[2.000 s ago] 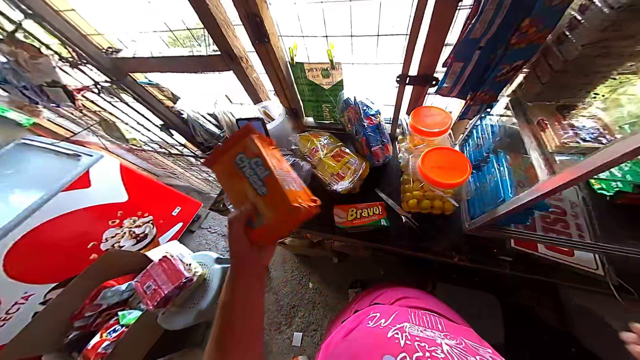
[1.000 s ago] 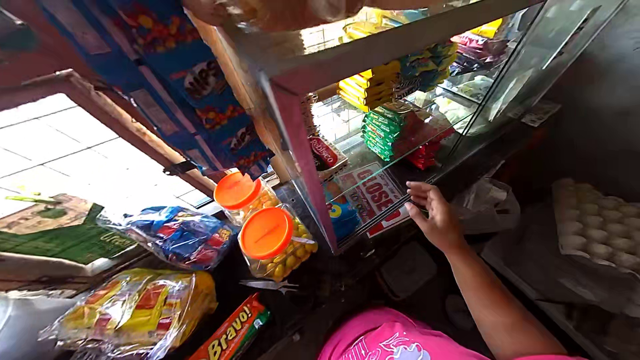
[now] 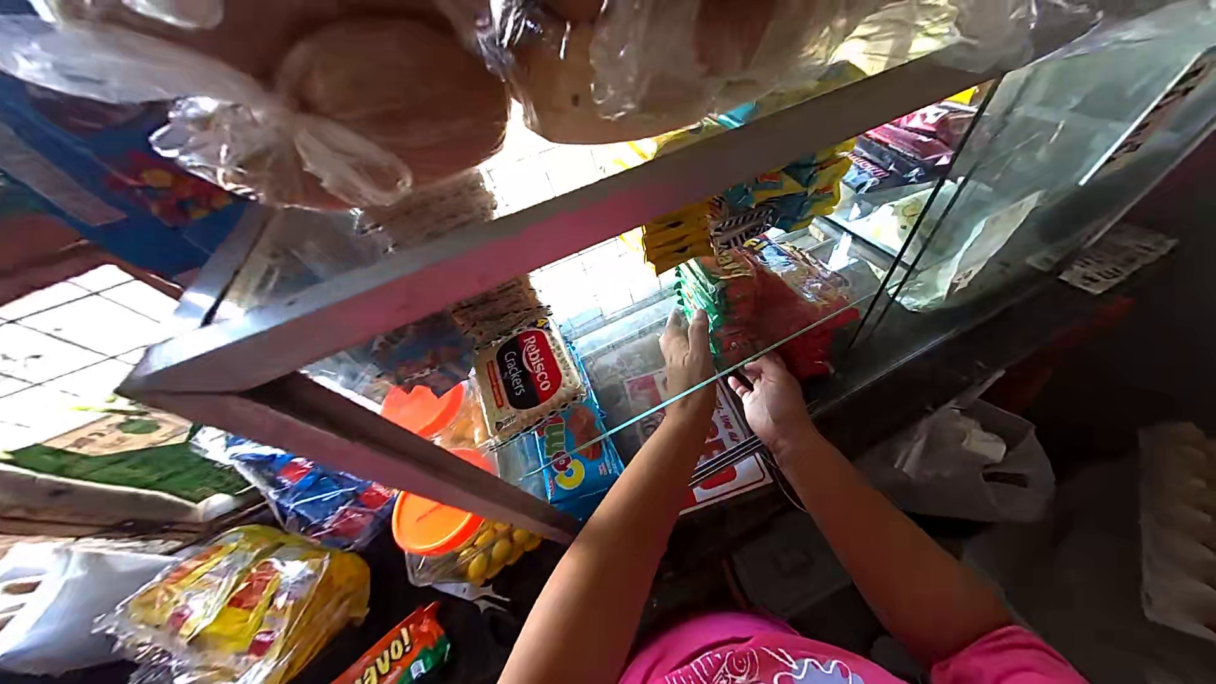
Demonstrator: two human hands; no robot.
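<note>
Both hands reach into a glass display case with a metal frame [image 3: 456, 275]. My left hand [image 3: 689, 356] has its fingers against a stack of green snack packs [image 3: 700, 294]. Beside it, my right hand [image 3: 768, 394] is at the lower edge of red snack packs [image 3: 781, 318]; whether its fingers grip a pack is not clear. Yellow packs [image 3: 676, 237] are stacked behind the green ones. To the left in the case stand Rebisco crackers [image 3: 528, 375] and a blue biscuit pack [image 3: 578, 451].
A glass shelf edge [image 3: 722, 375] crosses over the forearms. Plastic bags of round brown items [image 3: 389, 95] sit on top of the case. Jars with orange lids [image 3: 437, 522], a bag of yellow packs [image 3: 247, 608] and a Bravo pack [image 3: 399, 651] lie at left. Egg trays [image 3: 1178, 532] stand at right.
The view has swung right to the display case. The orange Cal Cheese box held two seconds ago is out of view. My right hand has moved into the case, and my left hand has come into view there.
</note>
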